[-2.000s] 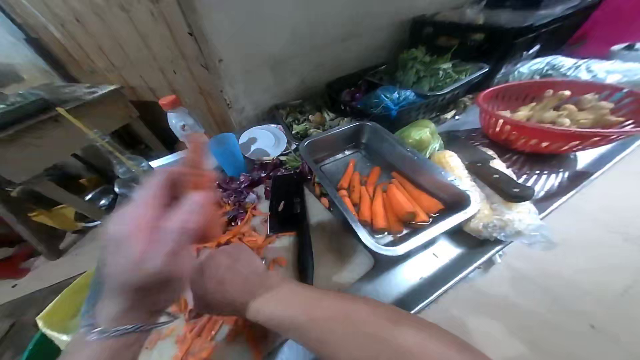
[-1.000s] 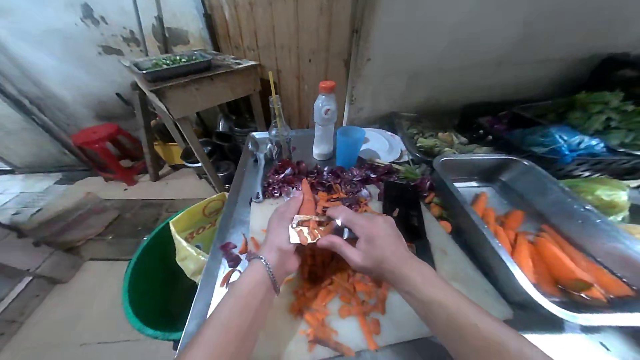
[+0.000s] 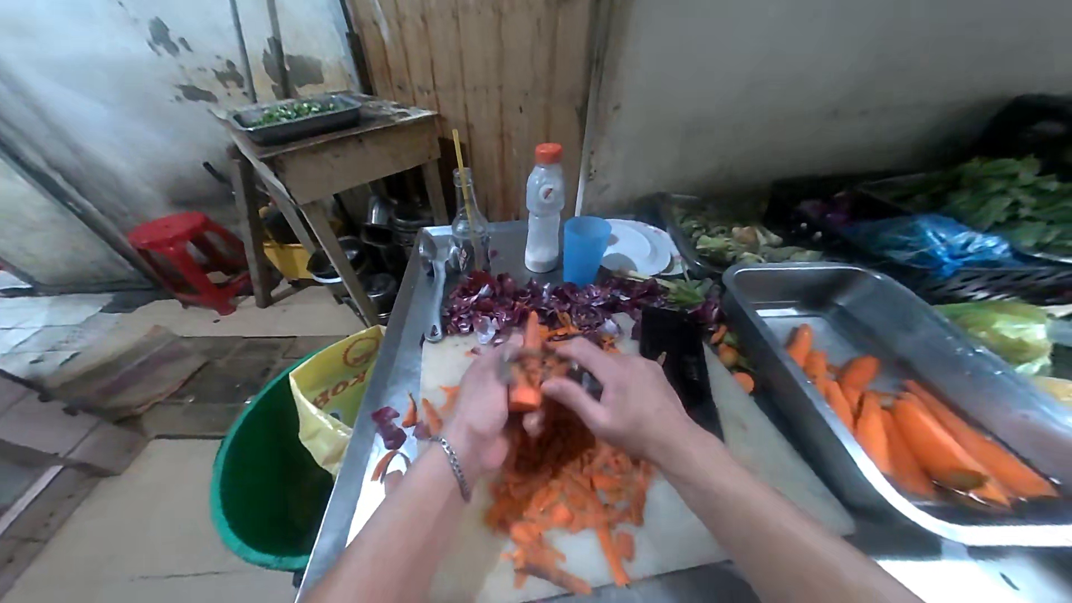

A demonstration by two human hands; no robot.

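My left hand (image 3: 486,402), with a chain bracelet at the wrist, holds a carrot (image 3: 526,394) upright over a white cutting board (image 3: 754,444). My right hand (image 3: 620,394) is closed round a small tool at the carrot's right side; blur and fingers hide its shape, perhaps a peeler. Orange carrot peelings (image 3: 578,502) lie heaped on the board beneath both hands. A black cleaver-like blade (image 3: 674,360) rests on the board to the right. Behind the hands spread purple leaf scraps (image 3: 544,301). Peeled carrots (image 3: 904,427) lie in a deep steel pan (image 3: 846,293) at the right.
A blue cup (image 3: 584,249), a red-capped plastic bottle (image 3: 545,209), a glass bottle (image 3: 470,222) with a yellow straw and white plates (image 3: 641,247) stand at the back. A green tub (image 3: 268,477) with a yellow bag (image 3: 339,394) is at the left, below the table edge.
The view has swung left and down since two seconds ago. Against one second ago, the carrot stands more upright in my left hand, and the pale thing between my hands no longer shows clearly.
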